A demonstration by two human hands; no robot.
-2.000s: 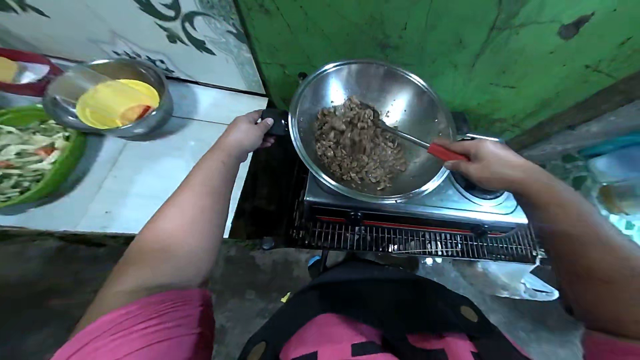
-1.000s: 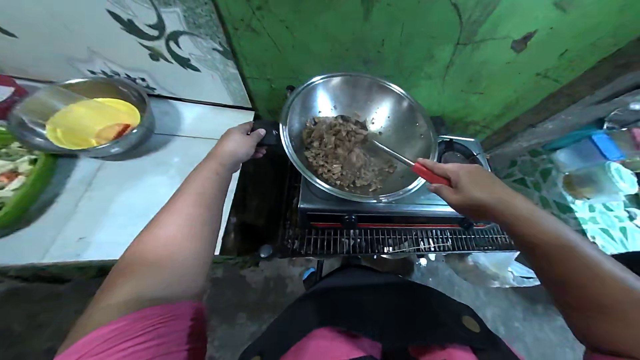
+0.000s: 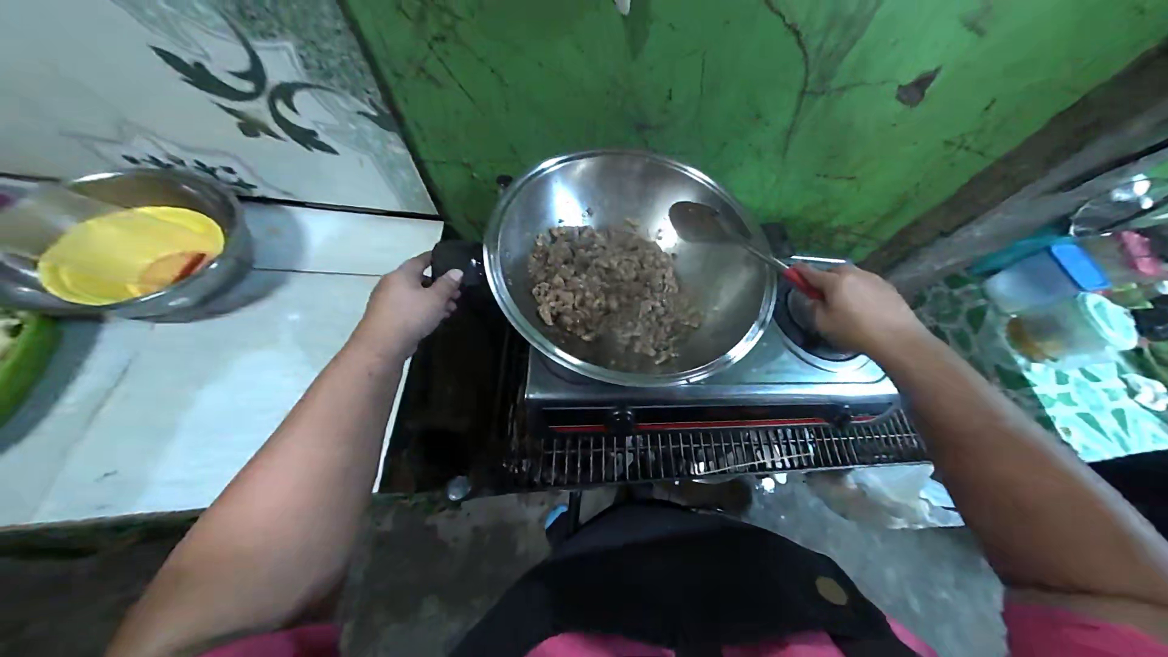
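A wide steel wok [image 3: 730, 315] sits on the left burner of a two-burner gas stove [image 3: 712, 401]. Chopped browned meat [image 3: 611, 287] lies in its left and middle part. My left hand [image 3: 411, 301] grips the wok's black side handle [image 3: 456, 263]. In my right hand [image 3: 849, 306] is the red handle of a metal cooking spoon [image 3: 698, 222]; its bowl rests against or just above the wok's upper right wall, apart from the meat.
On the white tiled counter at left stand a steel bowl [image 3: 235, 246] holding a yellow plate [image 3: 119, 246], and a green basin [image 3: 27, 360]. A green wall [image 3: 584, 82] rises behind. Lidded plastic containers [image 3: 1063, 328] stand at right.
The spoon's bowl has moved from the meat to the wok's upper right wall. My left hand has stayed on the wok handle.
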